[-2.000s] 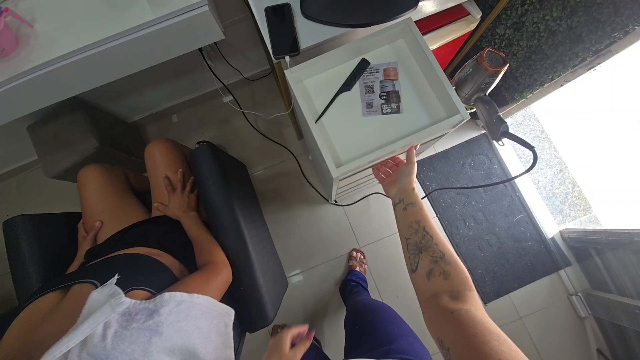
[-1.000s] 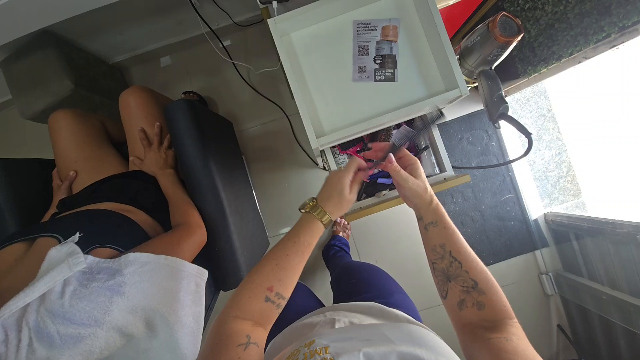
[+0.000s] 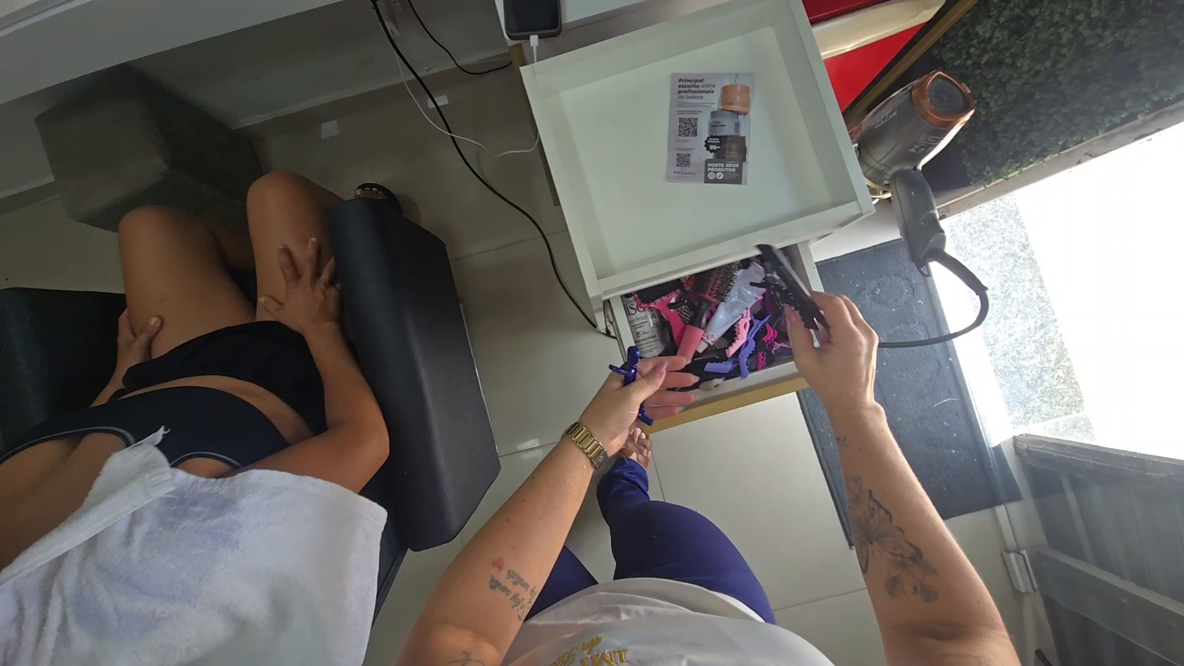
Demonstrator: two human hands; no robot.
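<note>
My left hand (image 3: 638, 398) holds a blue hair clip (image 3: 629, 368) in front of the lower drawer (image 3: 731, 398), its fingers partly spread. Black combs or clips (image 3: 789, 285) are in my right hand (image 3: 837, 356), over that drawer's right end; which they are is unclear. Inside the lower drawer lie a brush (image 3: 716, 283), a pale tube (image 3: 735, 305), purple clips (image 3: 746, 351) and pink pieces. The upper drawer (image 3: 638, 231), open above it, holds a printed leaflet (image 3: 709, 129).
A seated person (image 3: 305, 287) with a white towel (image 3: 213, 564) is at left in a black chair (image 3: 407, 370). A hair dryer (image 3: 916, 120) hangs at the drawers' right side, its cord running across. A phone (image 3: 532, 17) lies at the top; a dark mat (image 3: 897, 370) is on the floor.
The lower drawer, not seen open two seconds ago, is open. The black comb has left the upper drawer. My hands, together a second ago, have moved apart.
</note>
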